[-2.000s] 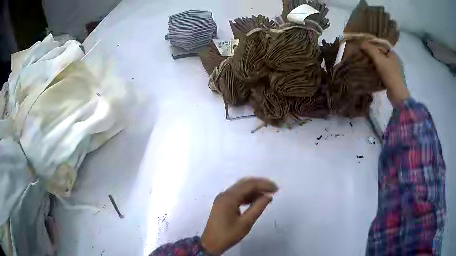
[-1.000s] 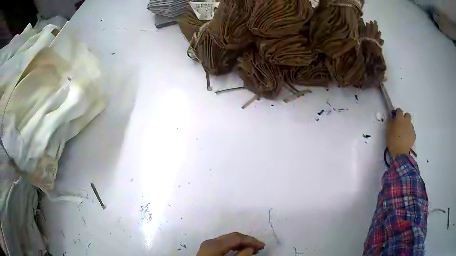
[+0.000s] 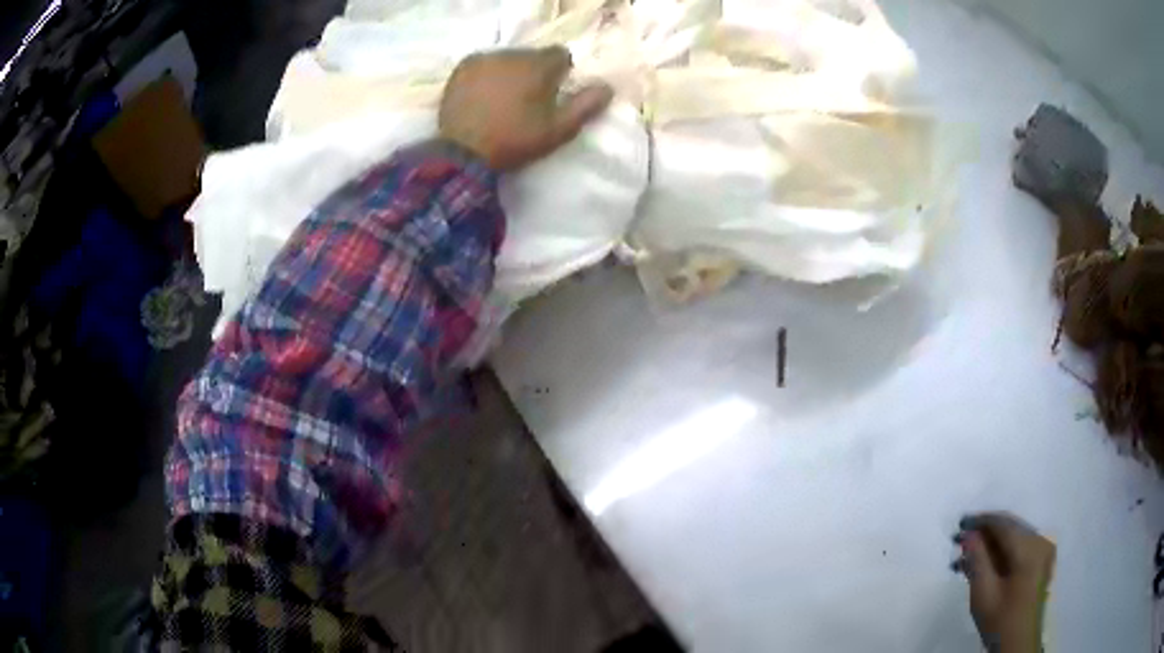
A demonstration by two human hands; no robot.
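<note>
A large bundle of white and cream cloth (image 3: 791,185) lies at the top middle, with a thin dark band across it and its left end hanging over the table edge. My left hand (image 3: 521,109) rests on top of it, thumb and fingers apart, holding nothing that I can see. My right hand (image 3: 1008,568) is low at the right above the white tabletop, fingers curled. Small dark bits show at its fingertips; whether it holds something is unclear.
Brown strip bundles (image 3: 1108,300) are cut off at the right edge, with a grey bundle (image 3: 1062,156) beyond them. A dark strip offcut (image 3: 781,357) lies on the white tabletop (image 3: 766,510). Left of the table edge are a dark floor and blue and brown items.
The view has swung left, moving the cloth to the middle and brown bundles to the right edge. My left hand has reached onto the cloth. My right hand is away from the brown bundles.
</note>
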